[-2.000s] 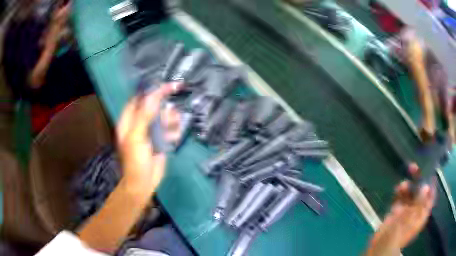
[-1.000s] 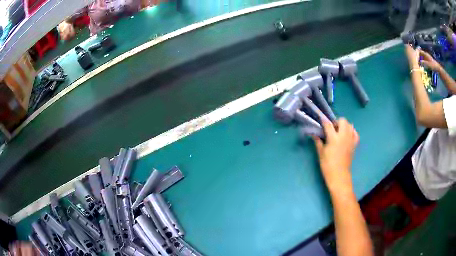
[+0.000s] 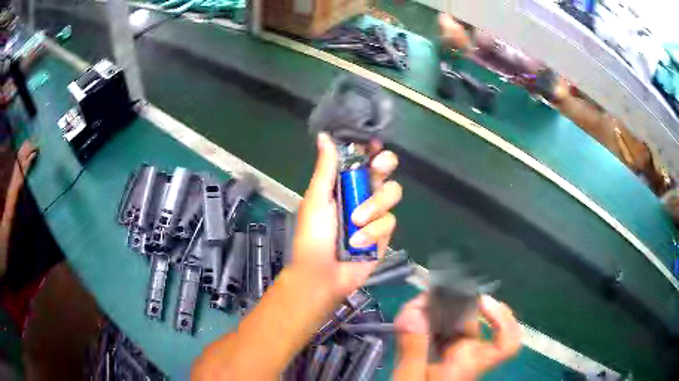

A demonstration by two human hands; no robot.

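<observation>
My left hand [image 3: 324,216] holds an unclosed handheld fan upright by its handle. Its dark grey round head [image 3: 351,110] is at the top, blurred. The blue battery [image 3: 355,201] shows in the open handle, with a circuit board [image 3: 353,156] above it. My right hand [image 3: 461,338], lower right, holds a blurred dark grey part [image 3: 451,303] between thumb and fingers; it looks like a handle cover, but blur hides its details. Loose grey handle covers [image 3: 214,212] lie piled on the green bench, some partly behind my left forearm.
A black device [image 3: 102,97] with a cable stands at the far left of the bench. The dark green conveyor [image 3: 246,123] runs beyond its pale edging. A brown box [image 3: 309,16] and grey parts [image 3: 366,46] lie across it. Other people's hands and arms show at left and upper right.
The view has swung left from the grouped fans. My left hand now holds a fan with its battery showing. My right hand has left the fan group and holds a dark grey part.
</observation>
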